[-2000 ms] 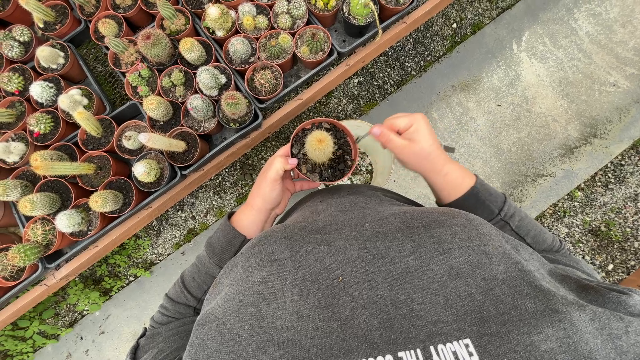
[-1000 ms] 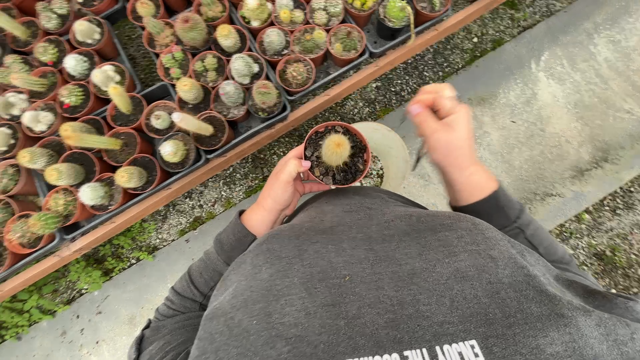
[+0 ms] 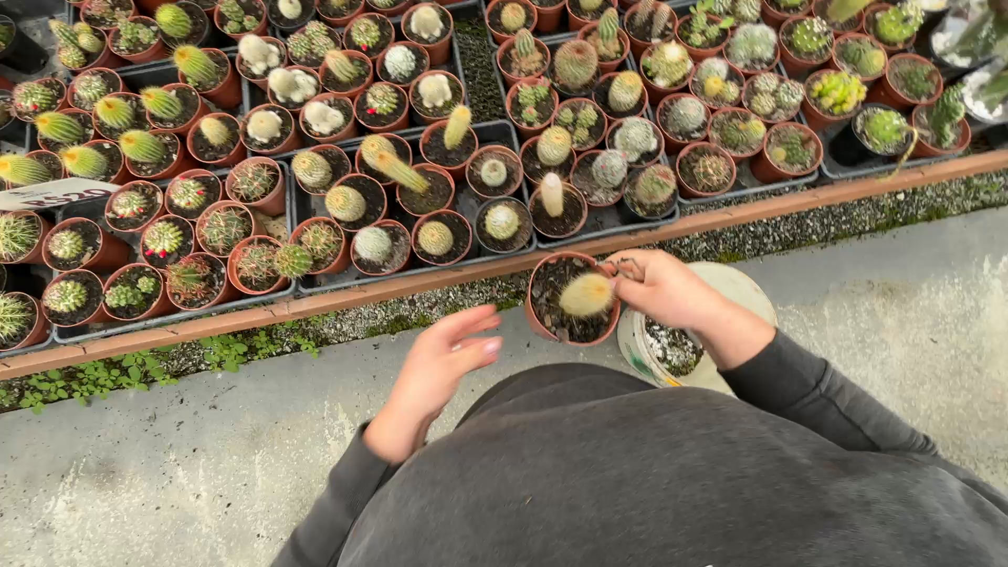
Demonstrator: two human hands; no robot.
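My right hand (image 3: 669, 291) grips the right rim of a brown plastic pot (image 3: 551, 315) and has dark, thin bits at its fingertips, too small to name. In the pot a pale yellow, fuzzy cactus (image 3: 587, 295) stands in dark, chunky soil. To the left of the pot, my left hand (image 3: 445, 366) is held apart from it, fingers spread and holding nothing. Behind and below my right hand is a whitish plastic bucket (image 3: 736, 291), with dark soil mix flecked with white (image 3: 673, 346) showing inside it.
Beyond my hands, black plastic trays (image 3: 409, 268) hold many small potted cacti. A reddish-brown edging beam (image 3: 354, 291) runs along the trays' near side, with gravel and small green weeds (image 3: 228, 350) beside it. A price sign (image 3: 59, 193) lies at the left. The floor (image 3: 197, 441) is concrete.
My left hand has let go of the pot and is now apart from it. My right hand, earlier raised away from the pot, now holds its rim. The view has turned.
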